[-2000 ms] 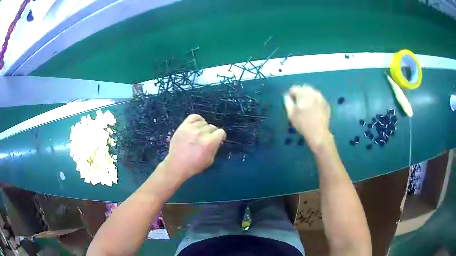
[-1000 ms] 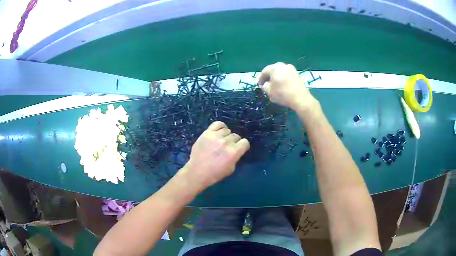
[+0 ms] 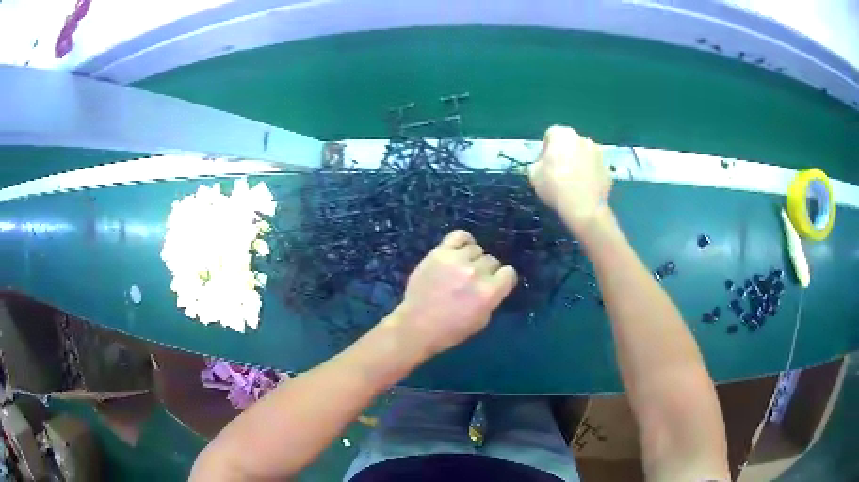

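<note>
A large tangled heap of thin black runners (image 3: pixel 377 221) lies on the green bench, its top part lying over the white edge strip. My left hand (image 3: pixel 461 282) is at the heap's front right, fingers curled; what is between the fingertips is hidden. My right hand (image 3: pixel 571 174) is at the heap's back right, over the white strip, fingers closed together; a thin black piece shows beside its fingertips, but whether it is held is unclear. Small black moulded parts (image 3: pixel 756 299) lie in a loose pile at the right, with a few strays nearer my right forearm.
A pile of cream-white pieces (image 3: pixel 218 254) lies left of the heap. A yellow tape roll (image 3: pixel 810 204) and a slim cream-yellow handle (image 3: pixel 795 247) lie far right. Below the bench are pink-purple parts (image 3: pixel 243 381) and a brown carton (image 3: pixel 612 424) with black runners.
The view has shifted, so the bench things sit further right in the picture. My right hand has stayed near the white strip, now slightly behind the heap's right end. My left hand stays at the heap's front.
</note>
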